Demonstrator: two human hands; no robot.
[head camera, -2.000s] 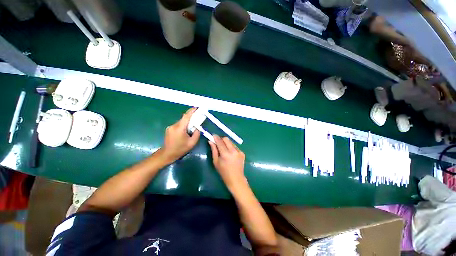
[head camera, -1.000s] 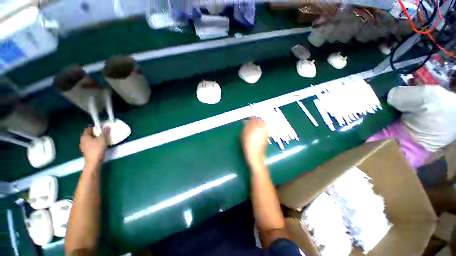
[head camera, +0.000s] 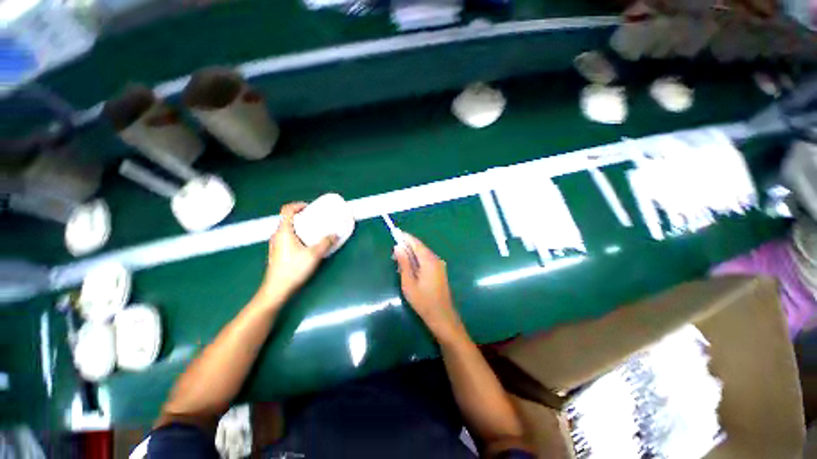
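Note:
My left hand (head camera: 291, 262) grips a white extender housing (head camera: 325, 224) by its left and lower edge, just in front of the white rail. No stick shows on this housing. My right hand (head camera: 423, 280) holds a slim white antenna (head camera: 392, 228) between thumb and fingers, to the right of the housing and apart from it. The image is somewhat blurred. A fanned antenna pile (head camera: 537, 215) lies right of my right hand, with a larger antenna pile (head camera: 694, 184) beyond it.
Three housings (head camera: 137, 337) sit at the left on the green bench. Across the white rail (head camera: 233, 240), a housing with two sticks (head camera: 202, 203), grey-brown cups (head camera: 231, 115) and several housings (head camera: 478, 105) stand on the belt. An open carton of antennas (head camera: 649, 399) is at lower right.
My left hand has left the two-stick housing on the belt and now holds another housing near the middle. My right hand has moved left from the antenna pile with an antenna.

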